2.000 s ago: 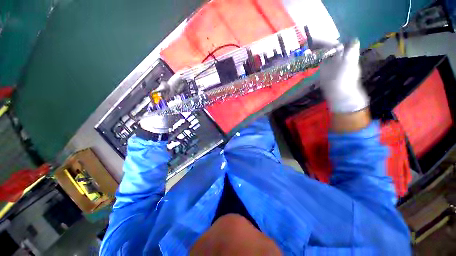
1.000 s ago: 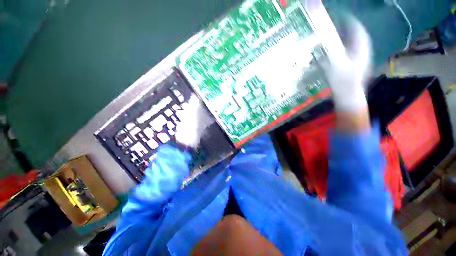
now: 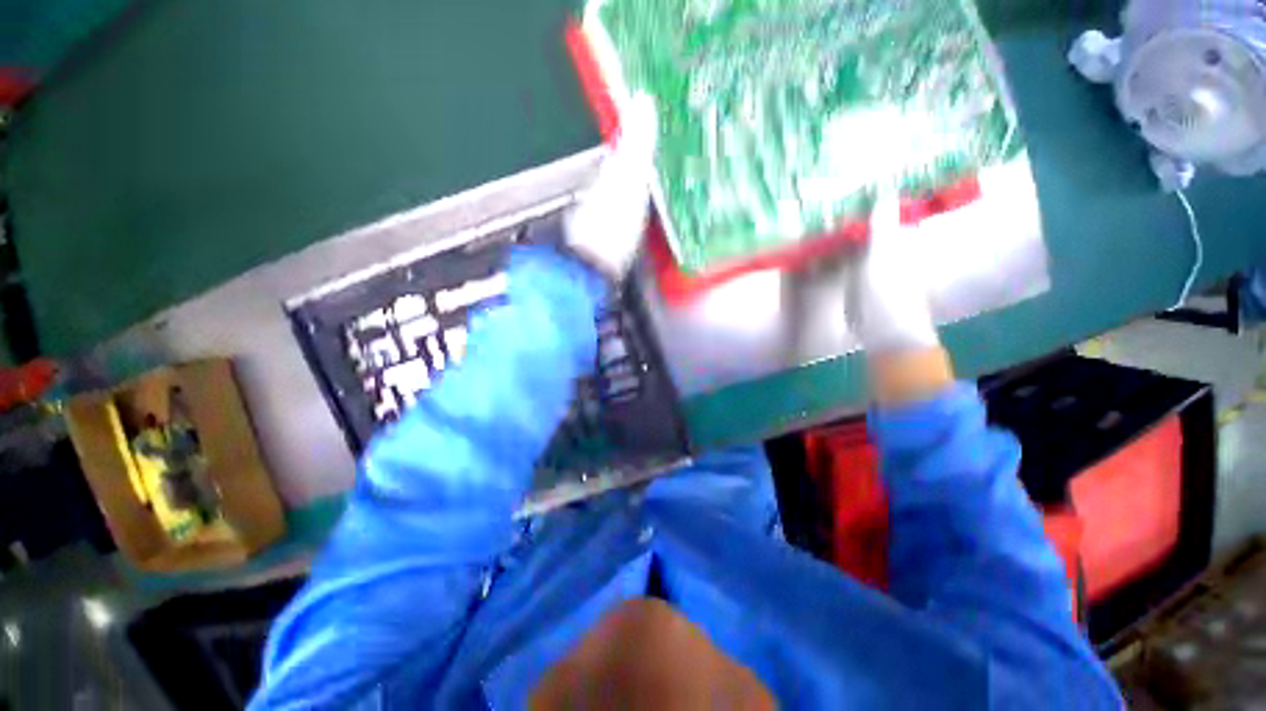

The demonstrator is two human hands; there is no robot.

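Observation:
The green PCB assembly (image 3: 819, 118) lies solder side up on a red foam pad (image 3: 778, 260), blurred, at the back of the metal sheet (image 3: 722, 340). My left hand (image 3: 611, 195), in a white glove, is at the left edge of the board and pad. My right hand (image 3: 891, 285), also gloved, is at their front edge. Both hands seem to grip board and pad together; the fingertips are blurred. The black carrier (image 3: 646, 403) with many cut-outs lies on the sheet at the left, partly under my left forearm.
A cardboard box (image 3: 257, 458) with yellow-and-black items stands at the left. A white fan (image 3: 1194, 90) stands at the back right. Black bins (image 3: 1197, 458) with red pads are at the lower right. The green bench (image 3: 278, 139) extends behind.
The board was first held tilted over the pad, then lay flat on it. Board and pad have now moved back, baring the metal sheet. My left hand has moved from the carrier to the board's left edge.

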